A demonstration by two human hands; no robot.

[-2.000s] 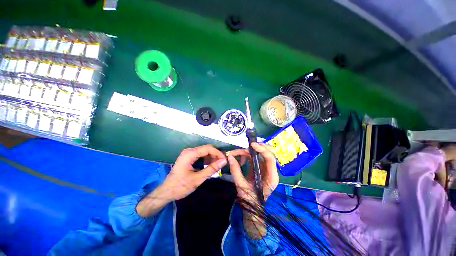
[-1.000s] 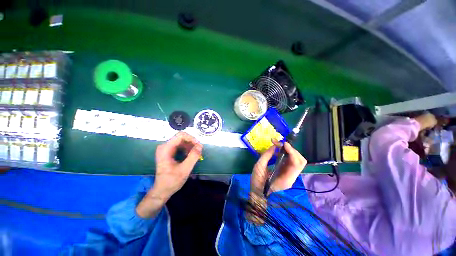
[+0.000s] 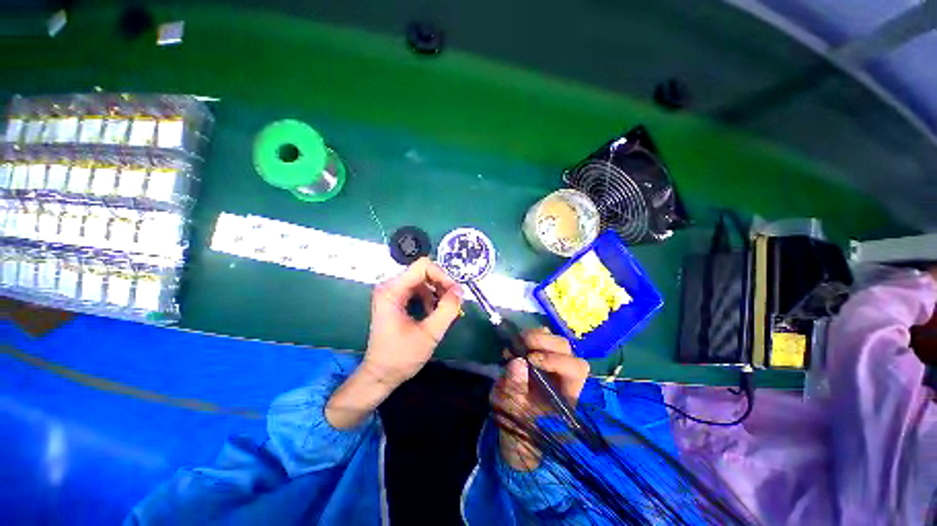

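Note:
My right hand (image 3: 534,385) holds the soldering iron (image 3: 529,360) like a pen, its metal tip pointing up-left to the round white holder (image 3: 466,255) with a dark speckled centre. My left hand (image 3: 409,324) is left of the iron, thumb and forefinger pinched together; a tiny yellow piece shows at the fingertips, the rest of what it holds is hidden. A round black unit (image 3: 410,245) lies just left of the holder. The white strip (image 3: 308,250) runs beside them.
A green solder spool (image 3: 291,156) stands at upper left, the cell tray (image 3: 92,205) at far left. The blue parts bin (image 3: 642,298), a round jar (image 3: 561,223), the fume fan (image 3: 647,185) and a black soldering station (image 3: 714,308) stand right. A person's pink sleeve (image 3: 873,349) is at far right.
My right hand has left the blue bin and moved left. The iron now points up-left to the white holder instead of up-right. My left hand stays pinched near the holder.

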